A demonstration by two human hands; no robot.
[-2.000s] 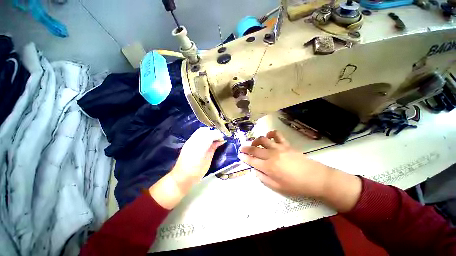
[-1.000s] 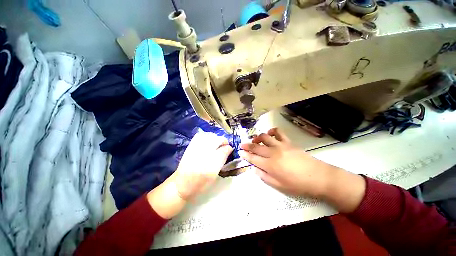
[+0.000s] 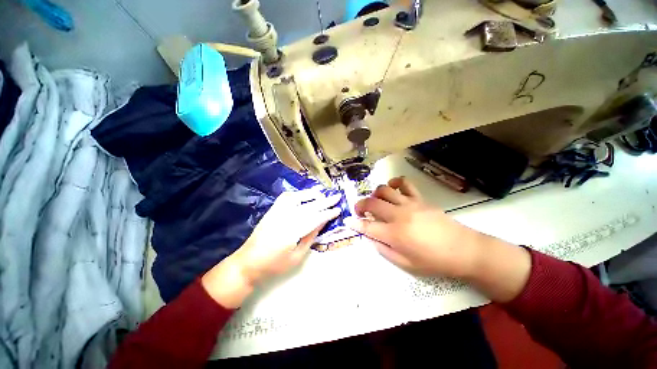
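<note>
A shiny navy garment piece (image 3: 209,194) lies left of and under the left end of the cream sewing machine head (image 3: 432,86). Its narrow near edge is at the brightly lit presser foot (image 3: 341,186). My left hand (image 3: 284,227) lies on the navy fabric just left of the foot, its fingertips holding the fabric down. My right hand (image 3: 418,230) is just right of the foot, fingers bent, thumb and fingertips together at the fabric's edge. Glare hides the needle and what exactly the right fingertips pinch.
Pale grey-white folded pieces (image 3: 57,216) are stacked at the left. A light-blue plastic part (image 3: 204,89) sits at the head's left end. A black flat rectangle (image 3: 479,162) and a dark tangled cluster (image 3: 576,166) lie under the machine arm. A ruler is printed along the table (image 3: 374,303).
My left fingers have spread and shifted over the fabric beside the foot. The navy piece's near edge has drawn up toward the foot. The view has shifted slightly.
</note>
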